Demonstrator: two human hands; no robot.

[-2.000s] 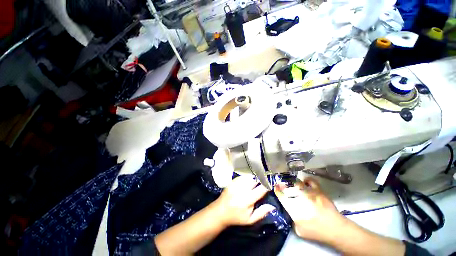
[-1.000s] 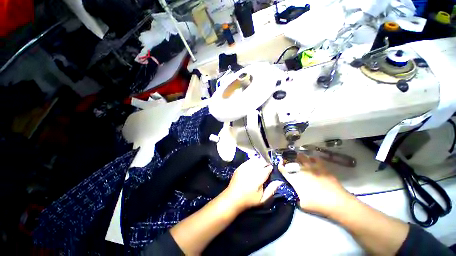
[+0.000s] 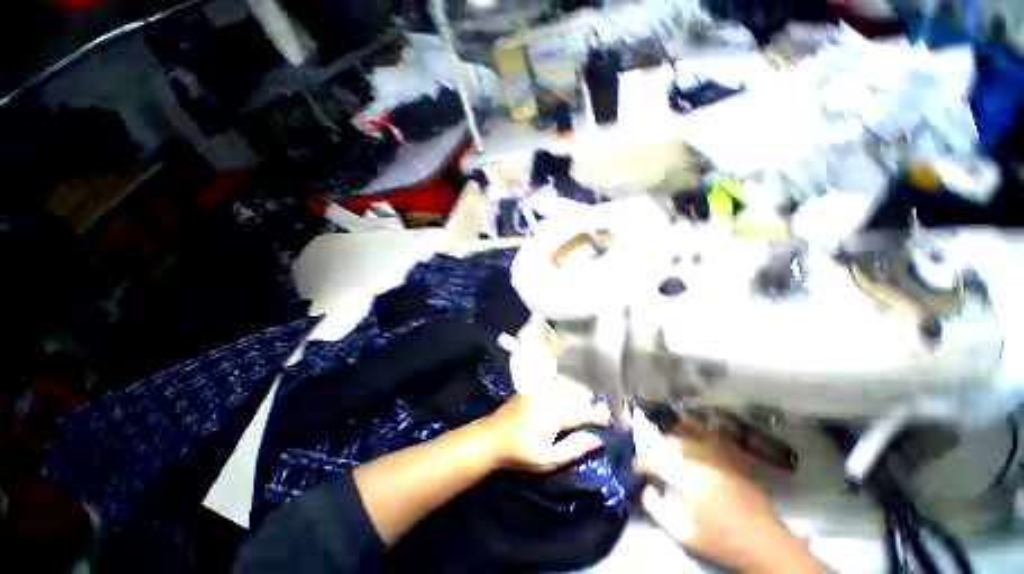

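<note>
Navy tweed fabric (image 3: 387, 432) with white-blue flecks and plain black fabric (image 3: 438, 370) lie in front and left of the off-white sewing machine (image 3: 775, 336). My left hand (image 3: 550, 426) is on the cloth beside the needle area, its thumb and fingers pinching the edge. My right hand (image 3: 696, 477) is at the right of the needle area, blurred, with its fingertips near the cloth edge; whether it grips cannot be told. The presser foot is hidden by blur and fingers. A white tape roll (image 3: 539, 275) sits on the machine head's left end.
Black-handled shears (image 3: 904, 527) lie blurred at the right. A slim reddish-brown tool (image 3: 764, 443) lies behind my right hand. White scraps (image 3: 831, 112) are heaped behind the machine. A pale surface (image 3: 359, 269) and dark garments are on the left.
The view has shifted, so the machine and hands appear lower and further right. My right hand has moved slightly back from the needle area. My left hand stays on the cloth.
</note>
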